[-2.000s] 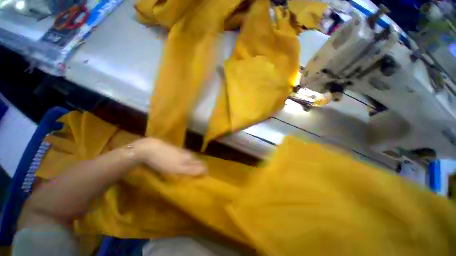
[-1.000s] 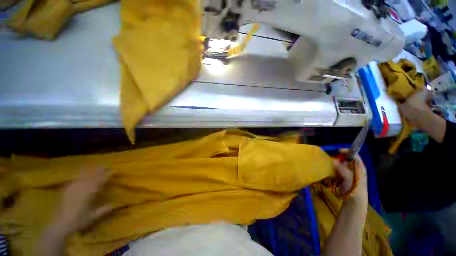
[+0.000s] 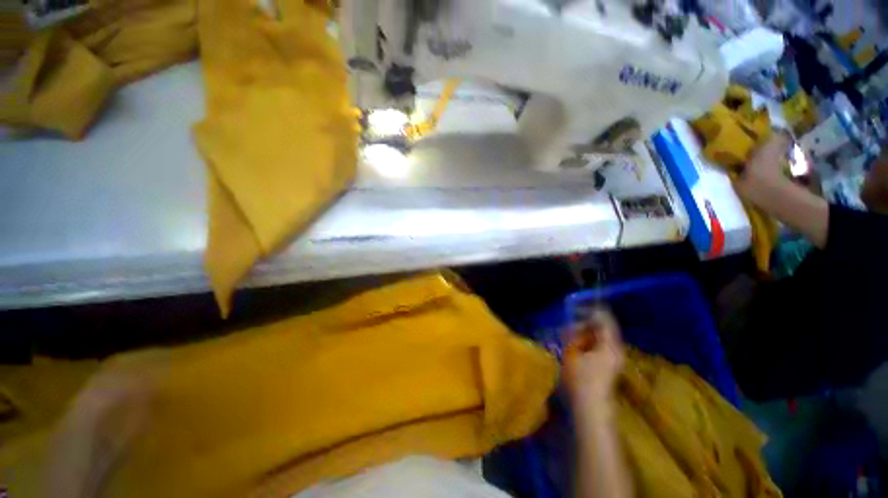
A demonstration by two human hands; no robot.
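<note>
A large mustard-yellow fabric panel (image 3: 331,379) lies spread across my lap below the table edge. My left hand (image 3: 102,409) is blurred and lies on the panel's left part; its fingers are not clear. My right hand (image 3: 594,355) is at the panel's right end, above a blue crate, closed around the orange-red handles of scissors (image 3: 584,336); the blades are blurred and point up towards the table. Another yellow piece (image 3: 277,156) hangs from the sewing machine's needle area over the table's front edge.
The white sewing machine (image 3: 604,78) stands on the white table (image 3: 467,219). A blue crate (image 3: 672,297) with yellow pieces (image 3: 682,418) is at my right. More yellow fabric (image 3: 63,83) lies at the table's left. Another person's arm (image 3: 794,204) holds yellow fabric at the right.
Since one second ago, my right hand with the scissors has moved left and slightly down in view. The panel's right end has shifted left. Earlier, the view was turned more towards the left crate.
</note>
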